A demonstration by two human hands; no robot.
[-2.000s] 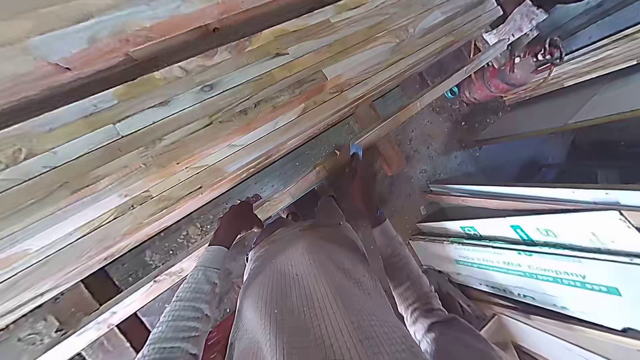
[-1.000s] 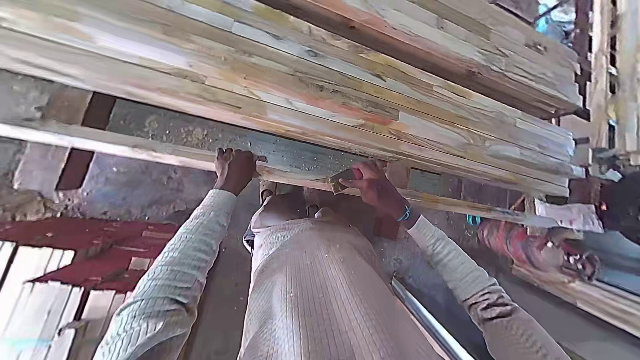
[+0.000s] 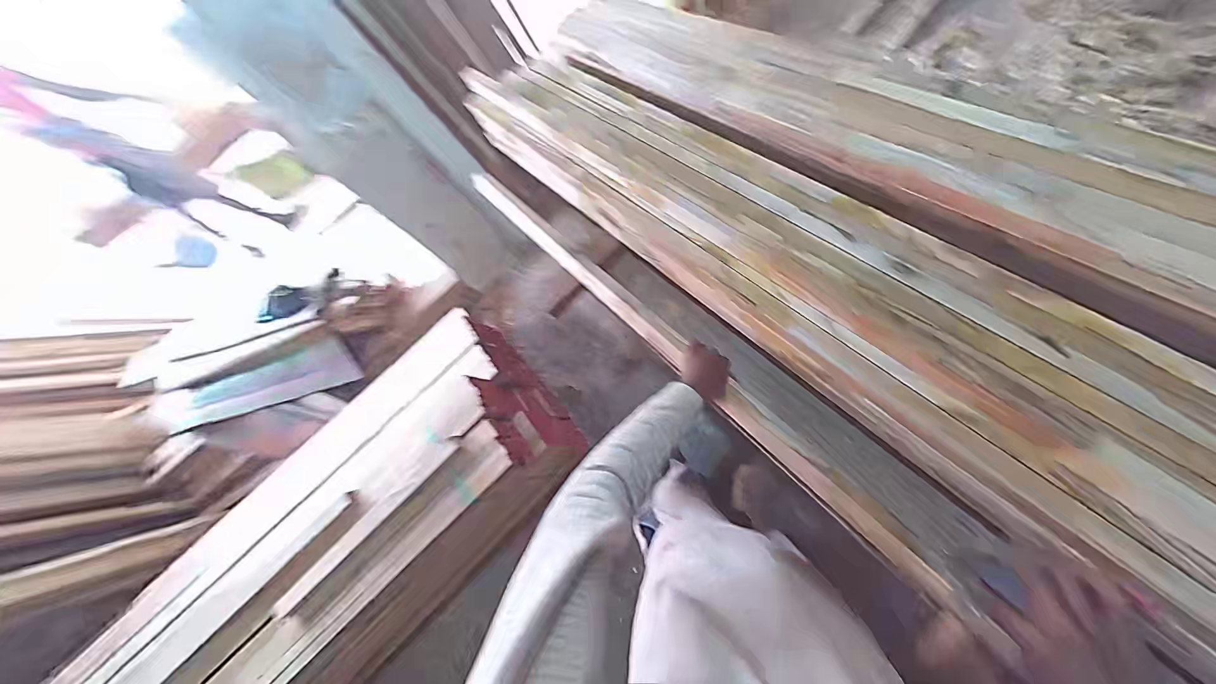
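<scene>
A long, thin wooden strip (image 3: 817,475) runs diagonally from upper left to lower right in front of my body. My left hand (image 3: 706,371) is closed around it near the middle of the view. At the lower right, my right hand (image 3: 1054,608) is badly blurred beside the strip; its fingers look spread, and whether it grips anything does not show. Just beyond the strip lies a stack of long laminated wooden boards (image 3: 807,275), parallel to it.
Stacked white-faced boards (image 3: 351,475) with red-painted ends (image 3: 522,399) lie at my left. More lumber (image 3: 76,437) is piled farther left. A grey pillar (image 3: 389,161) stands near the boards' far end. A blurred person (image 3: 142,161) is outside at upper left.
The view has swung strongly to the left. My left hand stays on the strip. My right hand, on the strip a second ago, is now farther from my left hand along it.
</scene>
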